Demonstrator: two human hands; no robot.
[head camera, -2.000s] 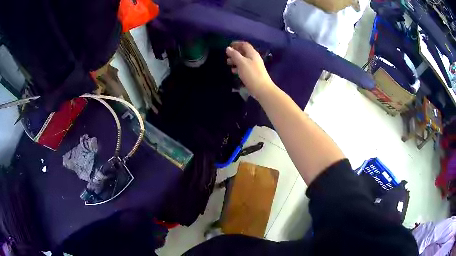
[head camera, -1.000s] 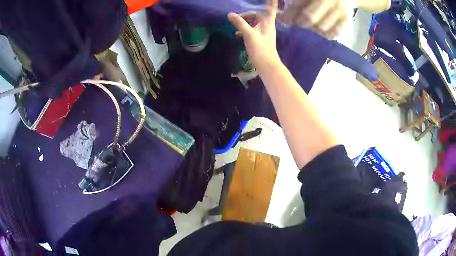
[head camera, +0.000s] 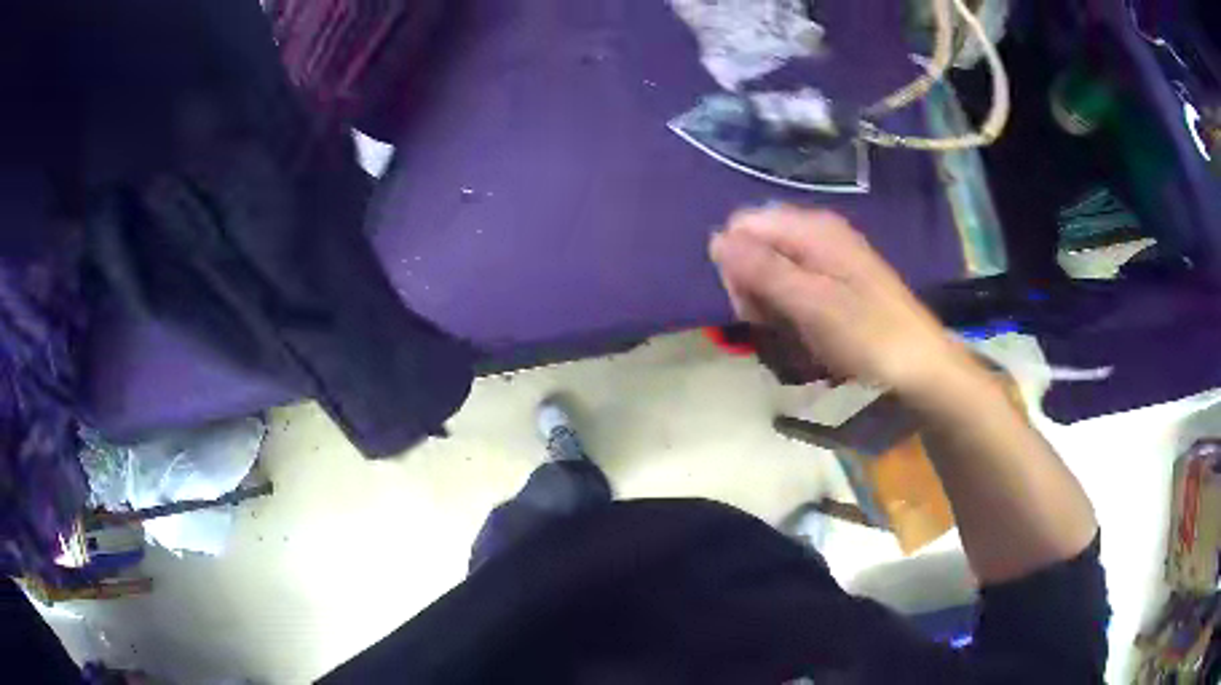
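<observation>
My right hand is blurred, above the front edge of the purple-covered pressing table. Its fingers are bunched; whether they hold anything cannot be told. Dark cloth shows just below it. My left hand is not in view. The steam iron lies on the table beyond my right hand, with its pale hose running to the right. A dark garment piece lies on the left of the table and hangs over the front edge.
A crumpled grey cloth lies behind the iron. Maroon layered cloth is at the back left. A wooden stool stands below the table edge at right. A pale plastic bag is at lower left. My shoe shows on the floor.
The view has turned left, so the iron and table now fill the middle. My right hand has come away from the long dark cloth and is over the table's front edge.
</observation>
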